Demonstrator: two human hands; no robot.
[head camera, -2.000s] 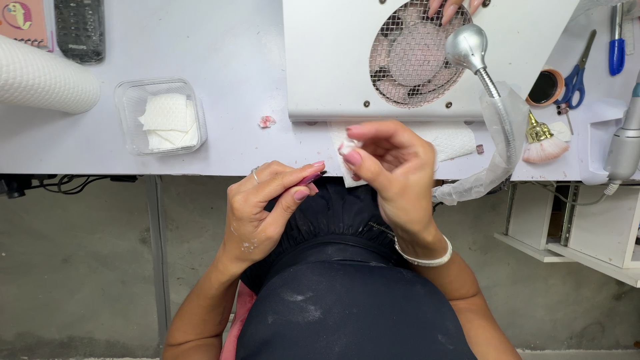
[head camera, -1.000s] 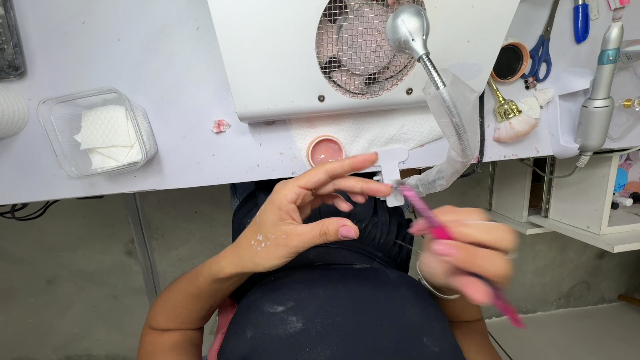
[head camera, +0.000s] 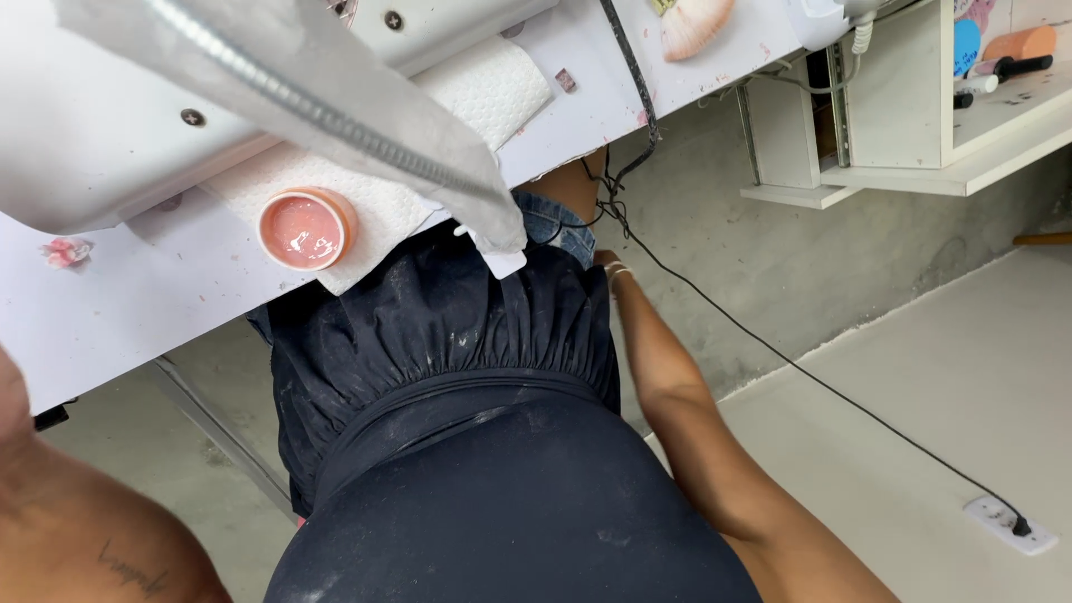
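Observation:
At the left edge my left arm is bent, its hand out of the frame. My right arm reaches down beside my lap; only a small part of my right hand (head camera: 610, 261), by a white bracelet (head camera: 618, 270), shows next to denim shorts, the fingers hidden. An open round jar of glossy pink gel (head camera: 306, 230) stands on a white paper towel (head camera: 381, 209) near the table's edge. A white plastic piece (head camera: 504, 264) shows below the covered end of a flexible metal lamp arm (head camera: 335, 117). A crumpled pink-stained scrap (head camera: 66, 252) lies left of the jar.
The white housing of a dust collector (head camera: 109, 109) fills the upper left. A black cable (head camera: 632, 84) hangs over the table edge, and a thin cord runs to a floor socket strip (head camera: 1009, 525). White drawers (head camera: 896, 92), a brush with pale bristles (head camera: 695, 29) and small bottles are at upper right.
Both hands have left the spot above the lap; my right hand has gone down beside it. The pink brush handle it held is no longer seen. The view has swung and come closer.

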